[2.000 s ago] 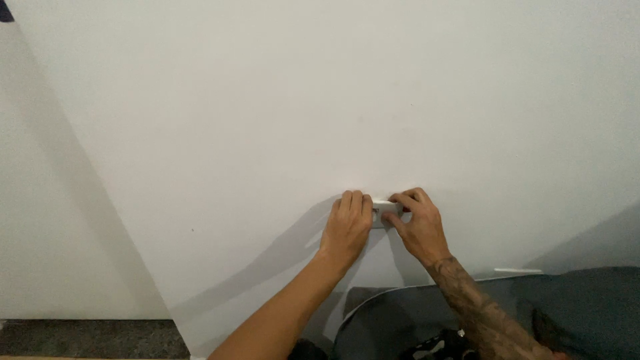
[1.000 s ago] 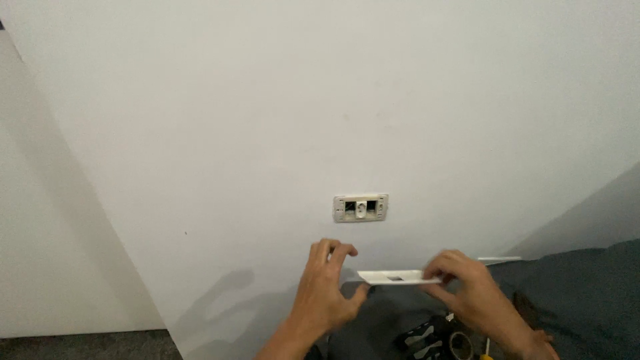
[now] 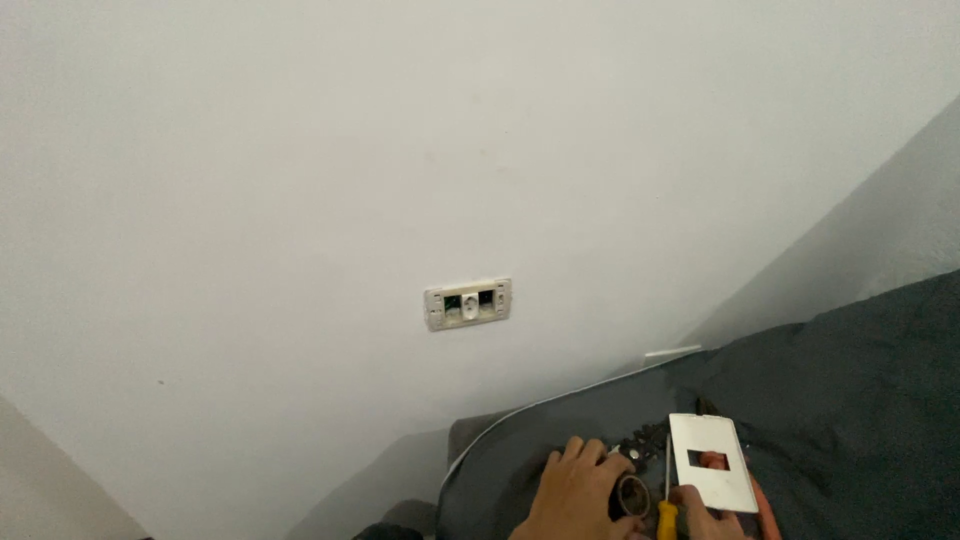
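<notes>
A white wall socket frame is fixed to the wall, its cover off, with one white socket module between two dark openings. Low in the view, my left hand rests with spread fingers beside a dark round ring-shaped thing; whether it grips this is unclear. My right hand is at the lower edge of a white cover plate with a rectangular opening, and its fingers are partly hidden. Close to its thumb lies a screwdriver with a yellow handle.
Dark grey fabric spreads across the lower right. Small dark items lie on it, and an orange-red tool handle shows beside the plate. A white strip stands out where fabric meets wall.
Both hands have come away from the wall and moved down to the fabric. The cover plate, held in front of the wall one second ago, is now low over the fabric.
</notes>
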